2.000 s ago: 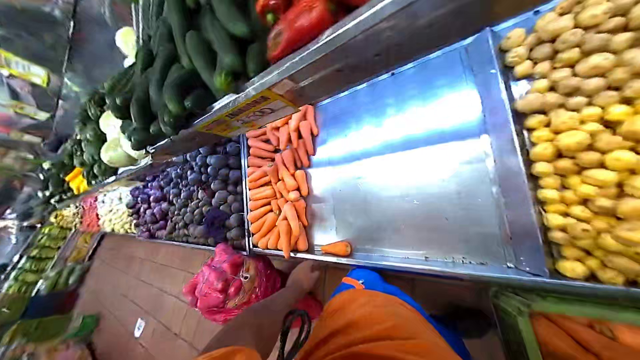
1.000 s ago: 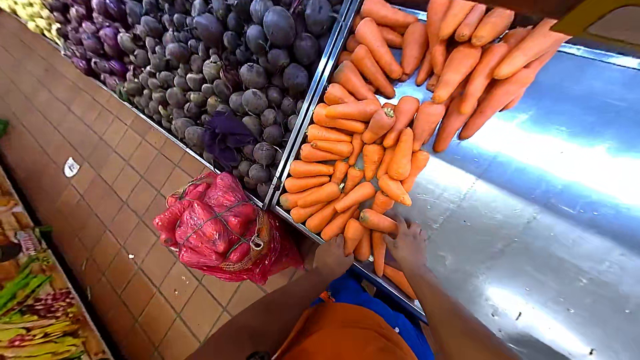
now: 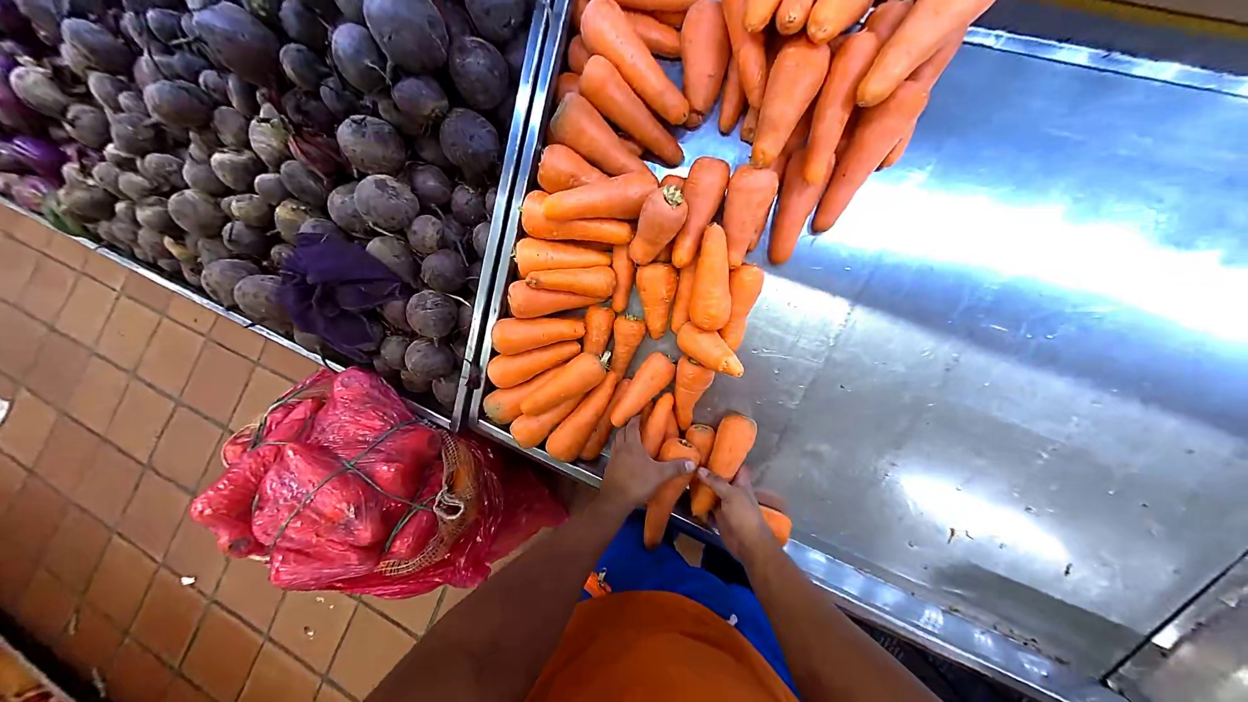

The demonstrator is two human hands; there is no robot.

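Orange carrots point(image 3: 710, 278) lie in rows and loose heaps along the left side of a metal display tray point(image 3: 936, 409). At the tray's front edge my left hand point(image 3: 639, 473) is closed around a carrot point(image 3: 671, 487) that points over the rim, its thumb on top. My right hand point(image 3: 736, 507) is just beside it, thumb and fingers at another carrot point(image 3: 731, 453); how firmly it grips is partly hidden. One more carrot point(image 3: 777, 525) sticks out past the right hand, over the rim.
Beetroots point(image 3: 390, 205) fill the neighbouring bin on the left, with a dark purple cloth or bag point(image 3: 336, 288) on them. A tied bundle in red plastic and netting point(image 3: 341, 487) stands on the tiled floor point(image 3: 136, 390) below. A metal divider point(image 3: 502, 224) separates the bins.
My right hand has moved left from the tray's surface to a carrot at the front edge, close to the left hand. The left hand now holds a carrot. The view shifted strongly at first.
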